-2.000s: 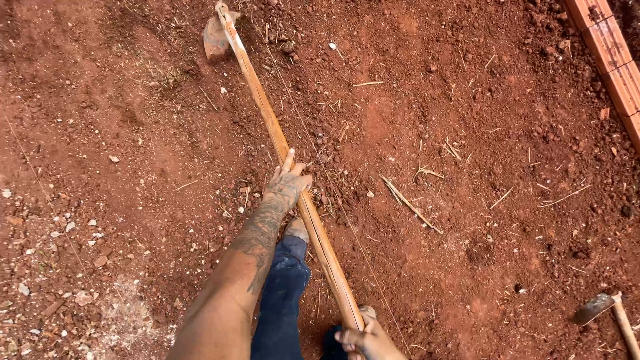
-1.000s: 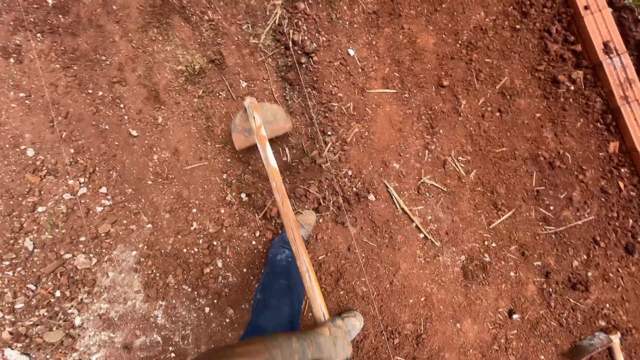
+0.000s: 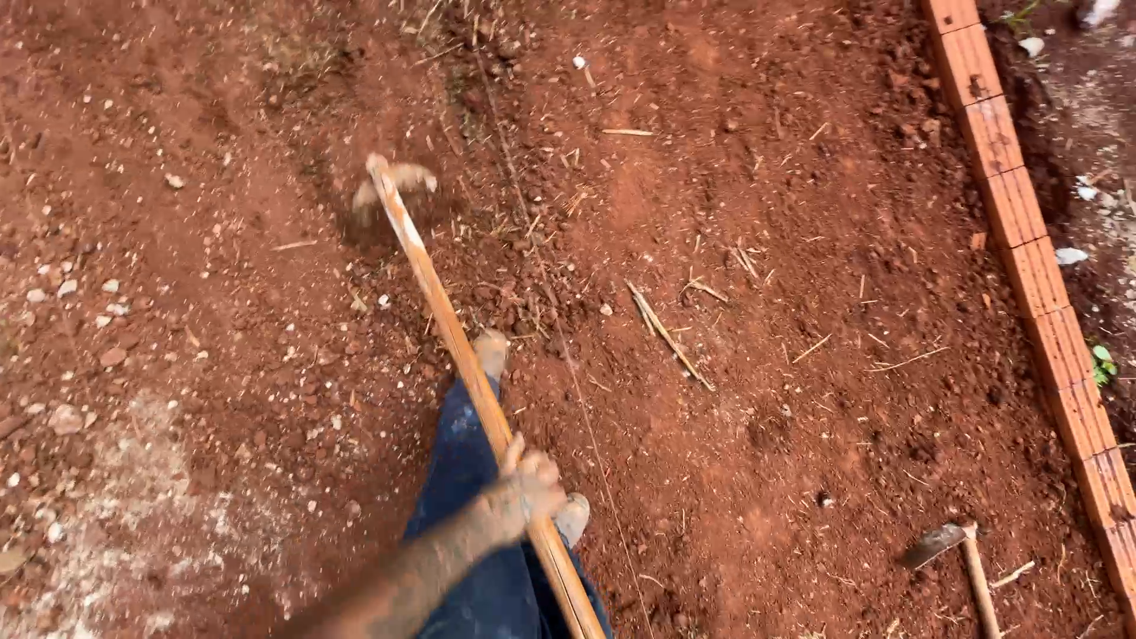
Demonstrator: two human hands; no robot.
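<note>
A hoe with a long wooden handle (image 3: 453, 328) runs from the bottom centre up to the left. Its metal blade (image 3: 404, 182), blurred, is at or just above the red soil. Around the lower part of the handle my left hand (image 3: 532, 488) is closed, its tattooed forearm coming from the bottom left. My right hand is out of view below the frame. My legs in blue trousers (image 3: 461, 444) and my shoes show beneath the handle.
A taut string (image 3: 581, 390) crosses the soil just right of my feet. Along the right side runs a row of orange bricks (image 3: 1016, 204). A second tool with a metal head and wooden handle (image 3: 979, 577) lies at the bottom right. Dry stalks (image 3: 666, 333) and small stones are scattered about.
The hoe blade was farther up and left two seconds ago, then lower against the soil one second ago. My left hand has shifted down the handle since the first frame. My right hand has left the view.
</note>
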